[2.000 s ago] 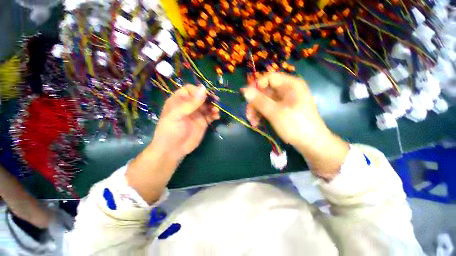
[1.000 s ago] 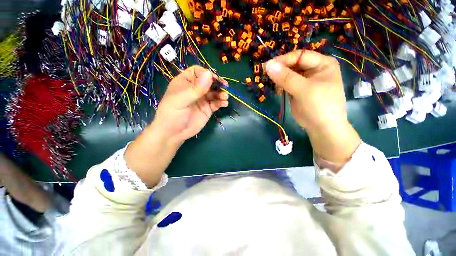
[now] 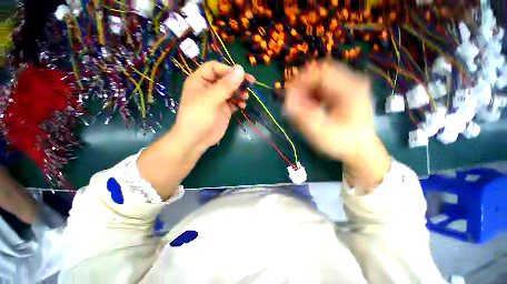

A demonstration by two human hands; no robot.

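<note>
My left hand (image 3: 214, 102) is closed on the thin wires (image 3: 273, 119) of a harness, pinched between thumb and fingers. Red, yellow and dark wires run from it down to a white connector housing (image 3: 297, 173) near the bench's front edge. A few bare metal tips hang below the left hand. What else is inside its fingertips is hidden. My right hand (image 3: 331, 108) is apart from the left, beside the loose black-and-orange housings (image 3: 278, 33). It is motion-blurred, with fingers curled, and I cannot tell if it holds anything.
Part-made harnesses (image 3: 142, 66) lie at the left, red wires (image 3: 36, 105) at the far left. A pile of harnesses with white connectors (image 3: 445, 113) lies at the right. A blue stool (image 3: 472, 202) stands below right. Another person's arm (image 3: 14, 199) shows at the lower left.
The white connector has shifted left and slightly down, its wires now spread apart. My right hand has gone from a clear pinch to a blurred curl. My left hand still grips the wires.
</note>
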